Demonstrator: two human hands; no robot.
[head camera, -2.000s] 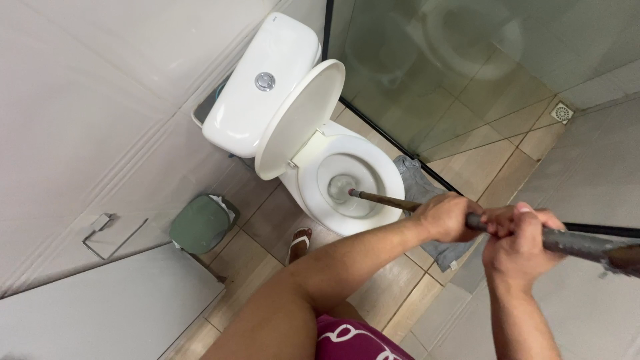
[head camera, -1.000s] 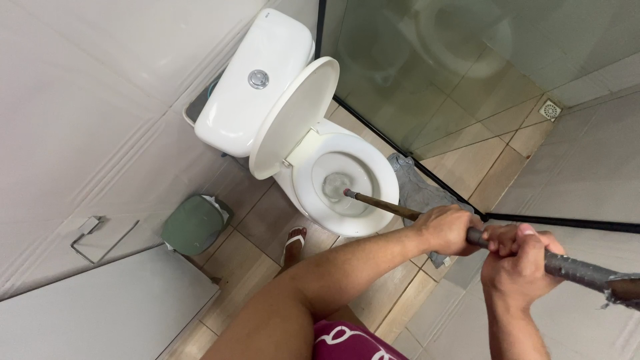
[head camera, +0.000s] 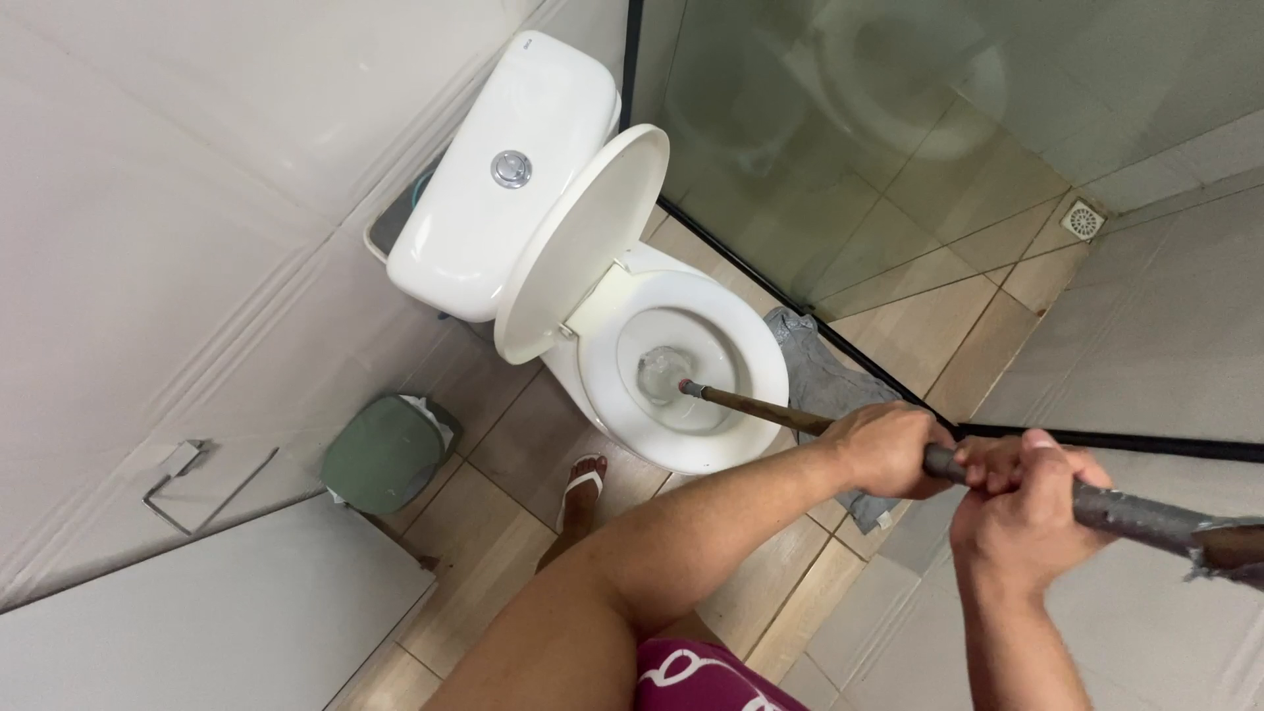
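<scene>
A long pole with a brown shaft (head camera: 755, 407) slants down into the white toilet bowl (head camera: 681, 459). Its lower end, with a grey and reddish tip, is over or in the water; whether it touches the bottom cannot be told. My left hand (head camera: 889, 449) is closed around the pole in front of the toilet. Just behind it, my right hand (head camera: 1032, 504) grips the thicker, grey-covered part (head camera: 1136, 518), whose covering is torn near the right edge. The toilet's oval lid (head camera: 583, 242) is raised against the cistern (head camera: 509, 173).
A green waste bin (head camera: 385, 454) stands left of the toilet, near a metal wall holder (head camera: 183, 494). A grey cloth (head camera: 825, 380) lies on the tiles beside the dark-framed glass shower panel (head camera: 859, 168). My foot in a white-strapped sandal (head camera: 583, 484) is near the bowl.
</scene>
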